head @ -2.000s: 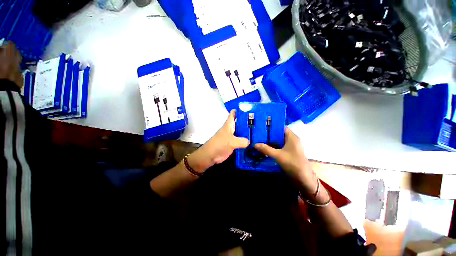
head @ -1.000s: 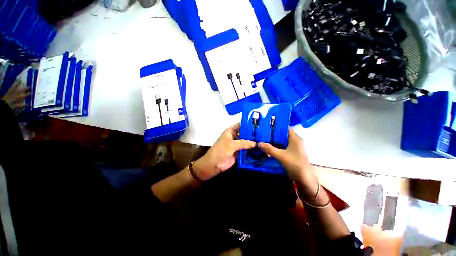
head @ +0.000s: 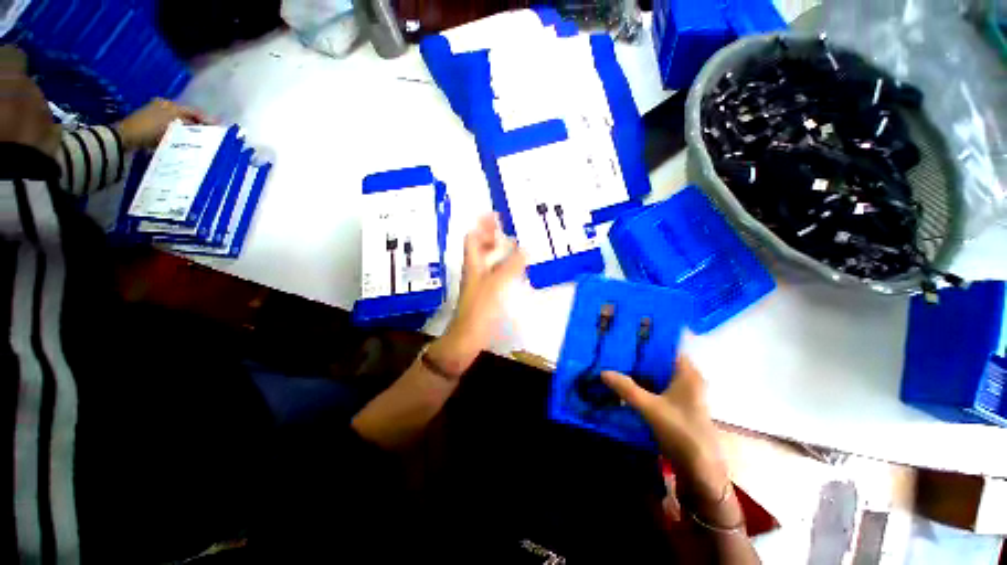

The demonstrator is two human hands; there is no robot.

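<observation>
My right hand holds a blue insert tray by its right side, thumb over the coil. A black USB cable lies in the tray, coiled low, with both plugs side by side above. My left hand is off the tray, blurred, raised near the pile of unfilled boxes; it looks empty with fingers apart. A small stack of retail boxes lies to its left. Nested empty trays lie beyond the held tray.
A round basin heaped with black cables stands at the right, with clear plastic behind. An upright blue box group is at the right edge. Finished packs lean at left by a co-worker's hand. A silver flask stands far side.
My left hand has let go of the tray and moved up and left. The tray, in my right hand, is tilted and lower in view. The leaning packs tilt more; a co-worker's hand touches them.
</observation>
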